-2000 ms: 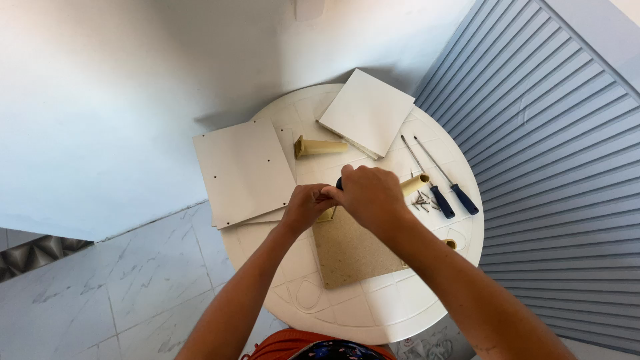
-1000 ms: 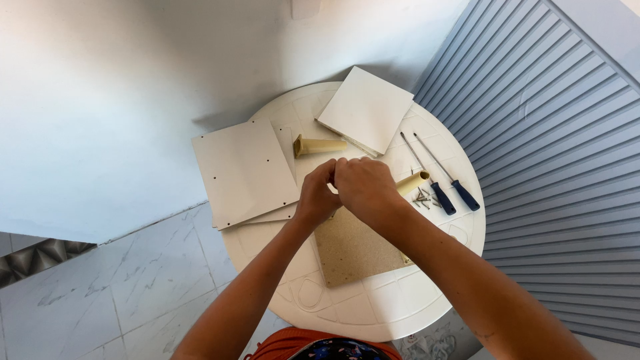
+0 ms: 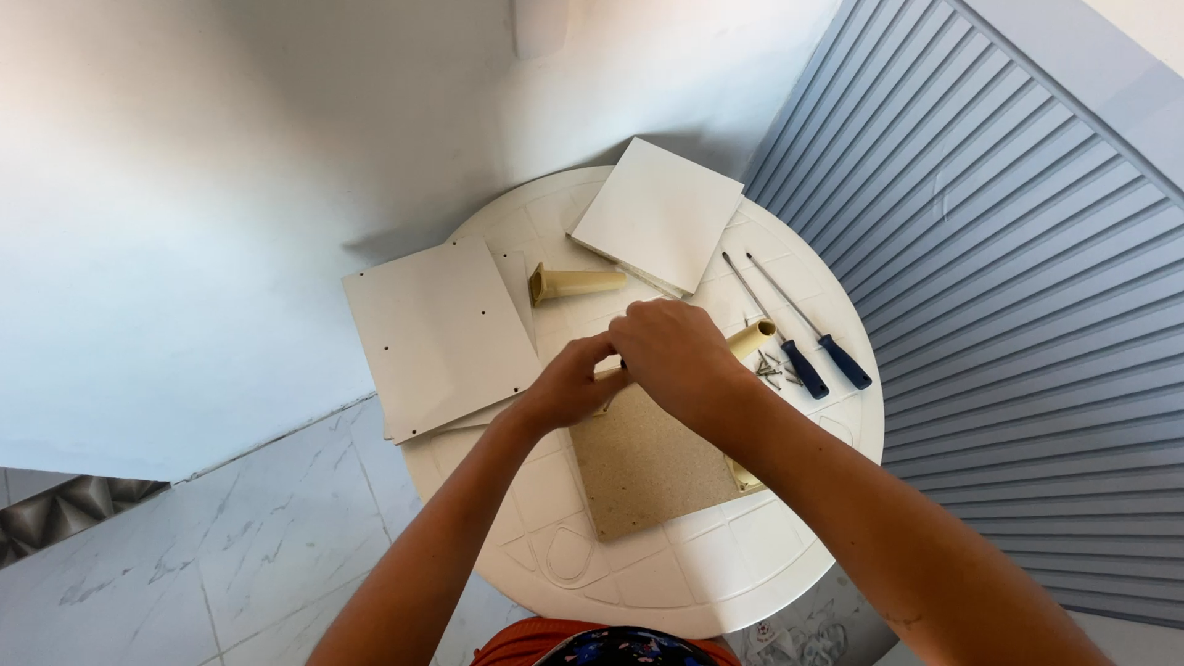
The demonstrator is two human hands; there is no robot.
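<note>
My right hand (image 3: 680,356) is closed over a dark object (image 3: 624,366), of which only a small part shows beneath the fingers. Against it, my left hand (image 3: 575,381) has bent fingers; its grip is partly hidden. Both hands are above the far left part of a bare particleboard panel (image 3: 657,472). A cream plastic furniture leg (image 3: 751,340) shows beyond my right hand, and another cream fitting (image 3: 743,475) is at the panel's right edge, partly behind my forearm. Several loose screws (image 3: 770,368) lie right of my right hand.
On the round white plastic table (image 3: 647,587) lie two dark-handled screwdrivers (image 3: 803,368) (image 3: 844,361), a loose cream leg (image 3: 578,283), white panels with holes (image 3: 435,338) at left and stacked white boards (image 3: 661,213) at the back. A wall and a slatted grey surface stand close behind.
My hands have shifted and turned slightly while staying close together. The dark object, showing above my fingers two seconds ago, is now mostly covered. The panels, screws and two screwdrivers lie as before.
</note>
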